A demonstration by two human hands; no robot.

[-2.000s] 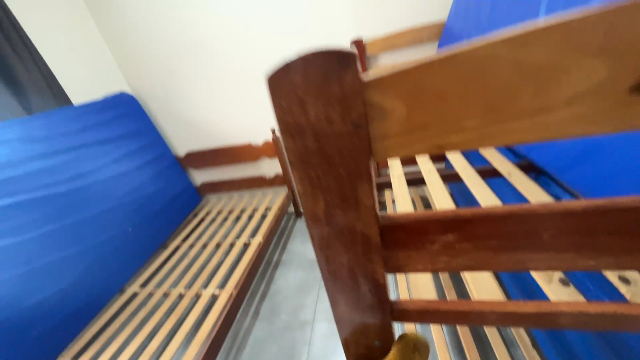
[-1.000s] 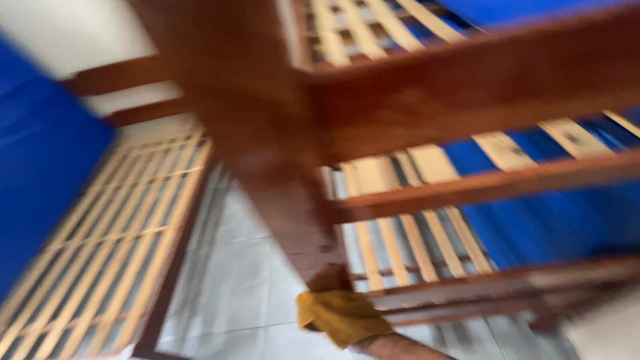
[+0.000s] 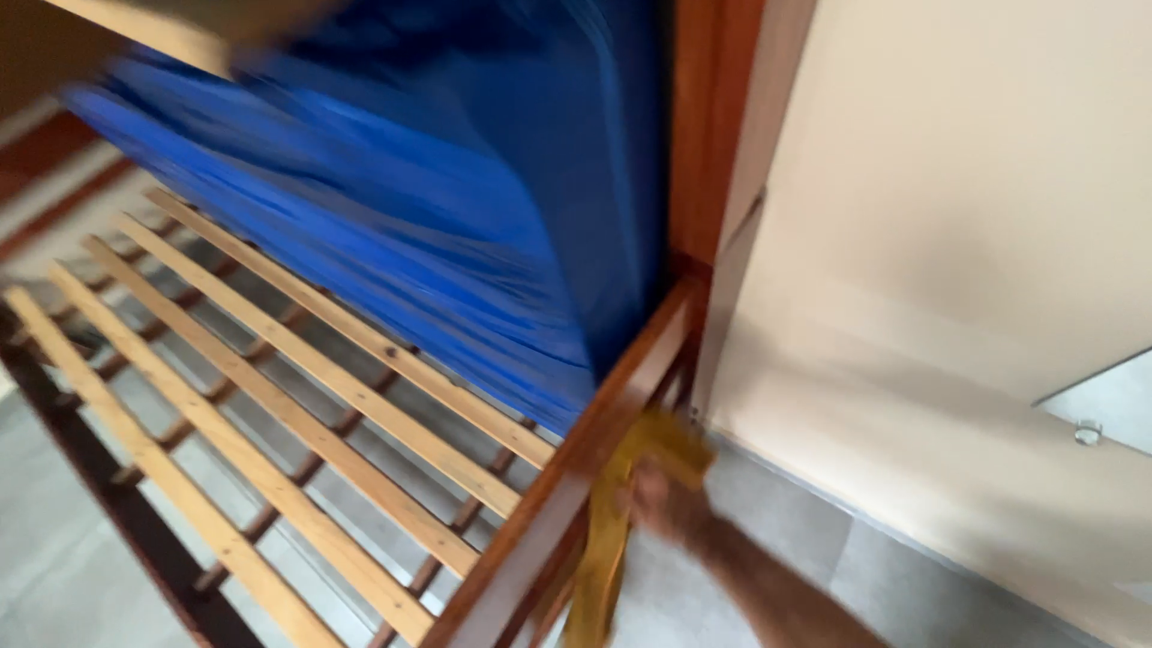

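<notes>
My right hand (image 3: 661, 495) is closed on a mustard-yellow cloth (image 3: 605, 549), at the outer side of the wooden end rail (image 3: 567, 459) of a bunk bed's lower bunk. Part of the cloth lies against the rail and part hangs below my hand. Inside the rail, pale wooden slats (image 3: 297, 414) run across the bed frame. A blue-covered mattress (image 3: 432, 207) stands tilted on its side along the far edge of the slats. My left hand is out of view. The picture is blurred around the cloth.
A reddish-brown bedpost (image 3: 715, 126) rises at the rail's far end, beside a cream wall (image 3: 954, 225). A mirror-like panel with a round clip (image 3: 1087, 432) is at the right. Blurred wood of the upper bunk (image 3: 162, 31) crosses the top left. Grey floor tiles (image 3: 774, 504) lie below.
The view has swung strongly, from the bedpost and rails of the bed's end to the lower bunk's slats and the wall. My right hand with the yellow cloth has gone from the bedpost to the end rail.
</notes>
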